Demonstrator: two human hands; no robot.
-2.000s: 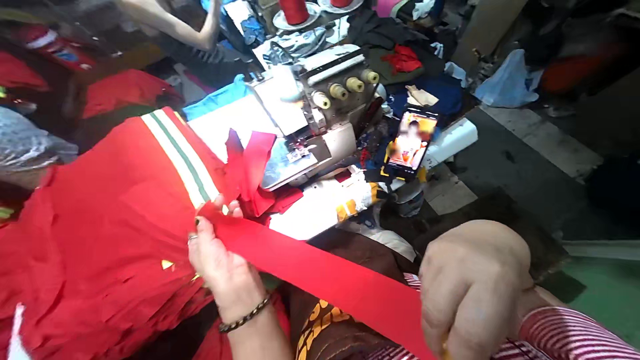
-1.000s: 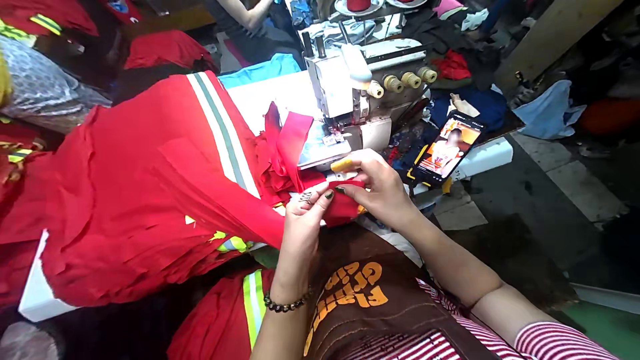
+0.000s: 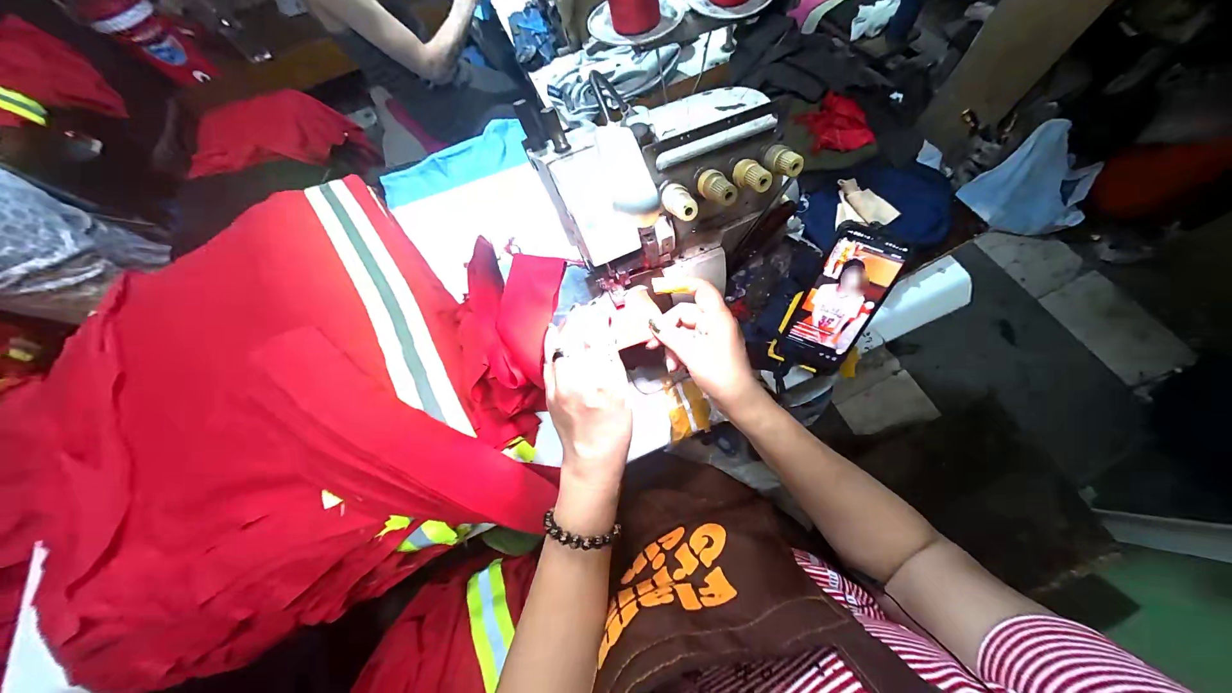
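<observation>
Both my hands are at the front of an overlock sewing machine [image 3: 616,183]. My left hand [image 3: 589,380] lies by the presser foot, its fingers against red fabric [image 3: 527,313]; glare hides what is under the fingertips. My right hand [image 3: 701,337] is just right of it, with thumb and forefinger close together near the needle area; whether cloth is pinched there is unclear. A large red garment piece [image 3: 231,414] with a white and grey-green stripe [image 3: 385,298] spreads to the left. A red strip [image 3: 414,443] runs across it toward my left forearm.
A phone [image 3: 842,300] with a lit screen leans right of the machine. Red thread cones [image 3: 635,14] stand behind it. Light blue cloth [image 3: 462,168] lies at the machine's back left. Another person's arm [image 3: 414,43] shows at the top. A pale blue cloth [image 3: 1030,183] lies at the right.
Two seconds ago my hands stretched a red strip toward the lower right. My right hand has since come to the machine beside the left, and both have moved up closer to the needle area.
</observation>
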